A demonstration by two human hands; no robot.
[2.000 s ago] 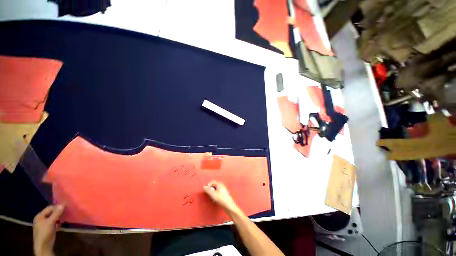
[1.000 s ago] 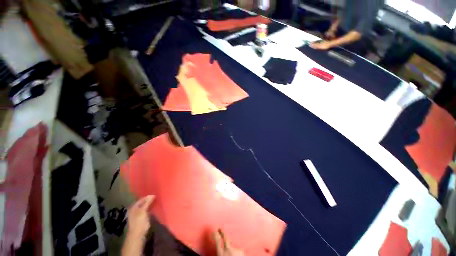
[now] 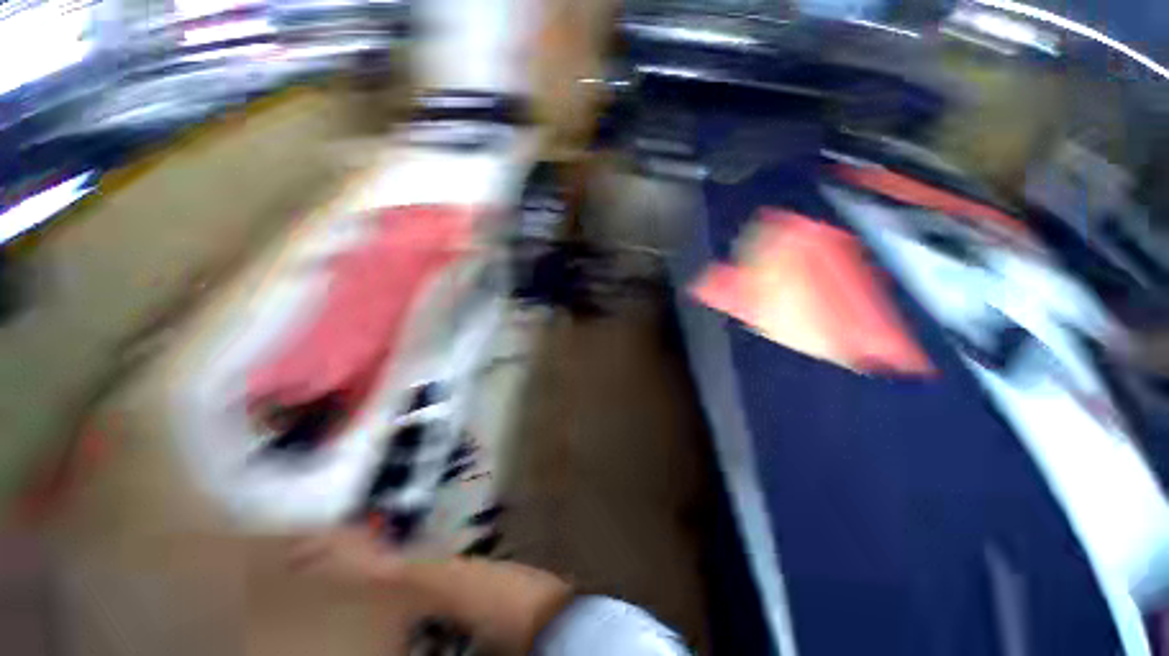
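The view is strongly blurred. One bare forearm with a pale sleeve end reaches leftward along the bottom. Its hand [image 3: 349, 557] is smeared at lower left, and I cannot tell whether it is my left or right. A flat brown blur [image 3: 167, 596] lies beside it; I cannot tell if it is card or what holds it. My other hand cannot be made out. On the right, dark navy cloth [image 3: 872, 513] covers the long table. Overlapping red-orange and tan card patterns [image 3: 820, 288] lie on it. A pale strip [image 3: 1009, 596] shows low on the cloth.
At left, a white surface [image 3: 224, 449] bears a long red-orange piece [image 3: 372, 301] and small dark pieces [image 3: 404, 449]. A brown floor gap [image 3: 615, 449] separates it from the cloth table. Another red-orange piece [image 3: 929, 199] lies at the table's far side.
My view has swung left. The large red-orange pattern, lifted off its chalk line a second ago, is no longer clearly visible. The cloth table has shifted right, and the left surface shows more.
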